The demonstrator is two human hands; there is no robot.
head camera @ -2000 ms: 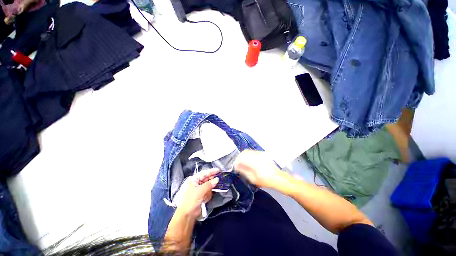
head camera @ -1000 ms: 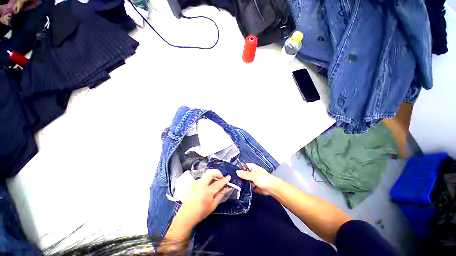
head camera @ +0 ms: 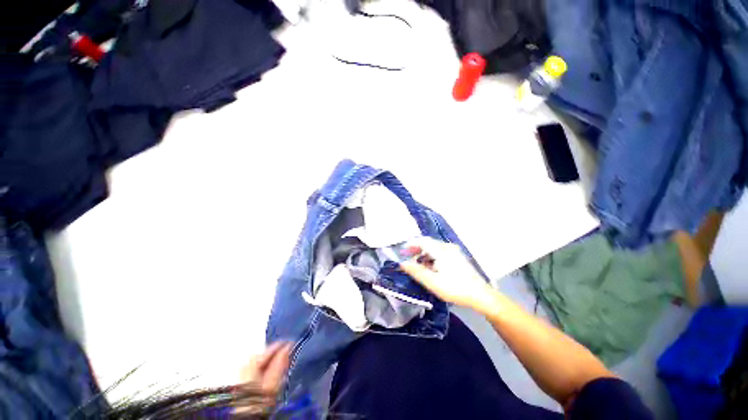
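The blue denim garment (head camera: pixel 297 308) lies with its waist opened, partly on the table and partly at my lap. White pocket bags (head camera: pixel 387 215) and a dark fly facing with a white edge (head camera: pixel 402 293) show inside. My right hand (head camera: pixel 435 267) is over the right side of the opening, fingers curled around something small and dark, seemingly thread snips, though blur hides the detail. My left hand (head camera: pixel 269 367) is blurred at the garment's lower left edge, partly cut off by hair; its grip is unclear.
On the white table (head camera: pixel 205 230) stand a red thread cone (head camera: pixel 469 76) and a yellow-capped bottle (head camera: pixel 541 80), near a phone (head camera: pixel 558 152). A denim pile (head camera: pixel 664 123) is at right, dark garments (head camera: pixel 172 61) upper left. Green cloth (head camera: pixel 611 291) and a blue bin (head camera: pixel 707 354) are lower right.
My left hand has left the opening and moved down-left to the garment's outer edge. My right hand has risen slightly over the opening. The view has shifted, so table items appear further right.
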